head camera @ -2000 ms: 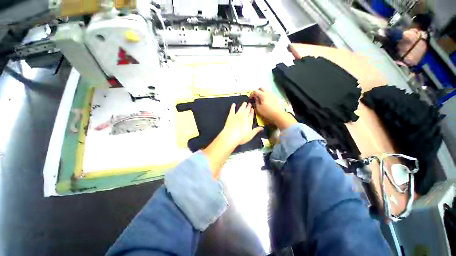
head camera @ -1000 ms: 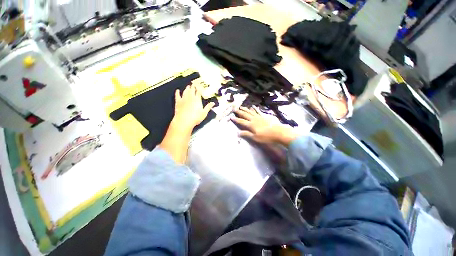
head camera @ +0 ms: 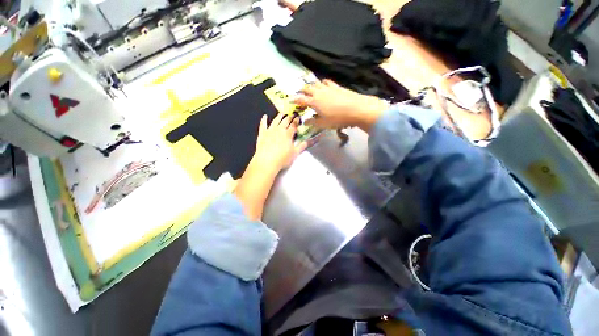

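A black fabric panel [head camera: 230, 128] lies flat on the yellow part of the sewing template [head camera: 108, 268], with projecting tabs at its corners. My left hand [head camera: 276, 141] rests at the panel's right edge, fingers spread towards the template's right end. My right hand [head camera: 335, 105] is just beyond it, fingertips bent down at the template's right end. Small dark bits show by the fingertips of both hands. Whether the right fingers pinch a piece is too blurred to tell.
The sewing machine head [head camera: 62, 105] stands at left, the metal carriage rail [head camera: 157, 39] behind. Two black stacks [head camera: 332, 33] [head camera: 453, 29] lie at back right. A white cord loop [head camera: 489, 111] lies beside them. A grey box [head camera: 548, 151] stands at right.
My right hand has moved from the metal table by the small black strips to the template's right end. My left hand has slid towards the panel's right edge. The camera view has shifted.
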